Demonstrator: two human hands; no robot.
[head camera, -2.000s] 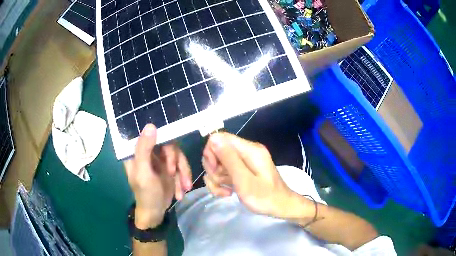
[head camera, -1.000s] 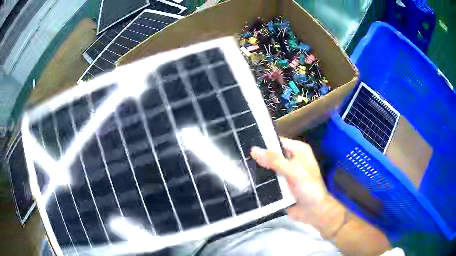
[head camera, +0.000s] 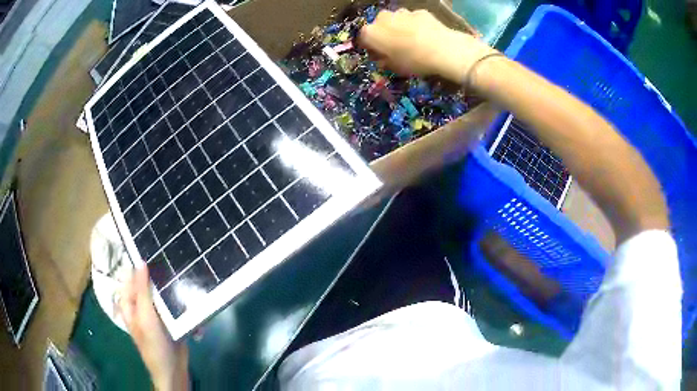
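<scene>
A solar panel (head camera: 222, 153) with a white border and glare is held tilted in front of me. My left hand (head camera: 145, 317) grips its lower left edge, with the thumb at the border and the other fingers hidden beneath. My right hand (head camera: 401, 42) is over the open carton (head camera: 439, 145), at the heap of multicoloured binder clips (head camera: 382, 103). Its fingertips are at the clips; whether they hold one cannot be told.
A blue crate (head camera: 550, 237) stands right of the bench, with a small solar panel (head camera: 531, 160) inside. A white crumpled cloth (head camera: 107, 260) lies partly behind the held panel. More panels lie at the upper left, and another panel (head camera: 15, 267) is at the left edge.
My right hand has left the panel's edge and moved up to the clips in the carton. The panel has turned and is now held by my left hand, which has come into view.
</scene>
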